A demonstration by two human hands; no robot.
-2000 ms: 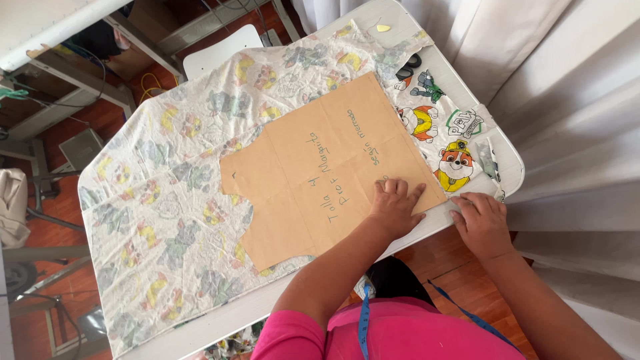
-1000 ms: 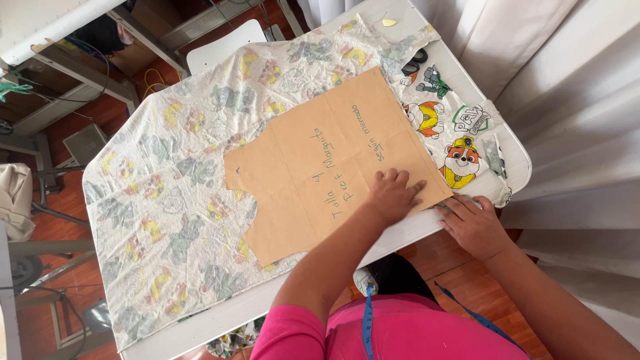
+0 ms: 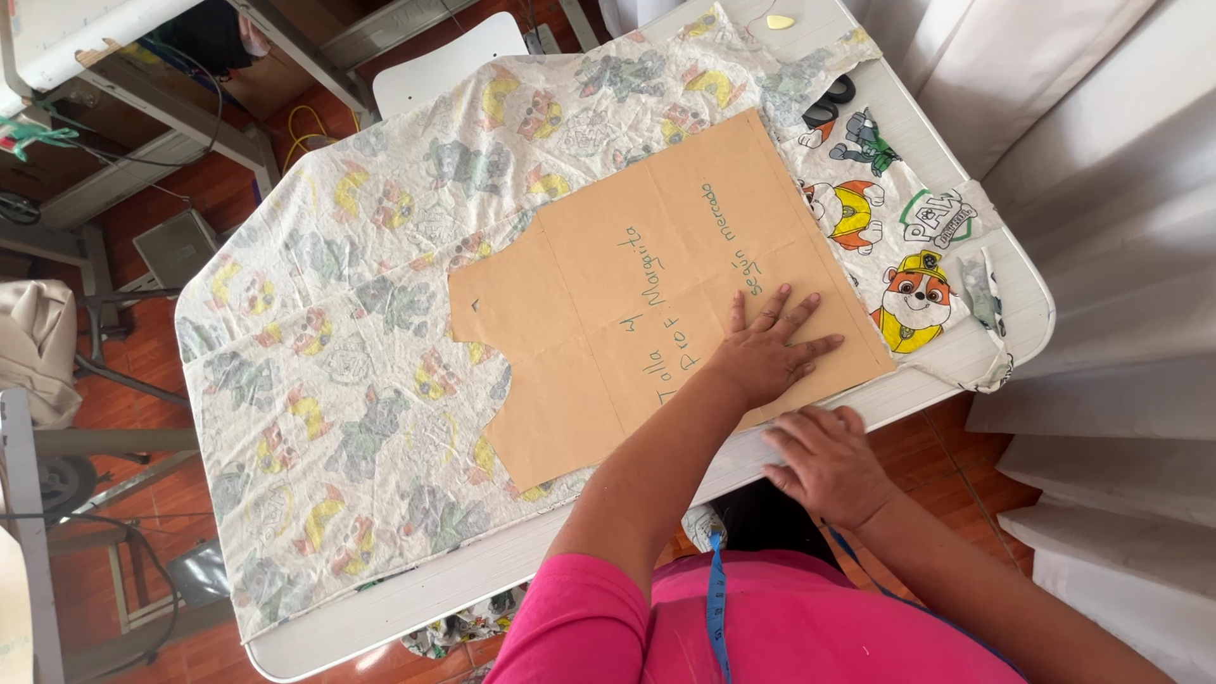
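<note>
A brown paper bodice pattern [image 3: 608, 313] with handwriting lies flat on printed cartoon fabric [image 3: 380, 285], which shows its pale side over most of the table. My left hand [image 3: 765, 356] rests with spread fingers on the pattern near its lower right part, pressing on it and gripping nothing. Just below it, my right hand [image 3: 826, 461] is at the near table edge by the pattern's lower edge, fingers bent; whether it touches the fabric edge I cannot tell. Black scissor handles [image 3: 829, 101] stick out from under the fabric at the upper right. The fabric's bright side [image 3: 917, 304] shows right of the pattern.
The white table [image 3: 1021, 304] has rounded corners. A yellow piece of chalk [image 3: 780, 21] lies at its far edge. Beyond are a white chair [image 3: 451, 62] and metal table frames. Pale curtains [image 3: 1121, 237] hang at the right. A blue measuring tape [image 3: 715, 608] hangs down my front.
My right hand has moved left along the near table edge, away from the pattern's lower right corner. My left hand stays on the pattern, its fingers now more spread.
</note>
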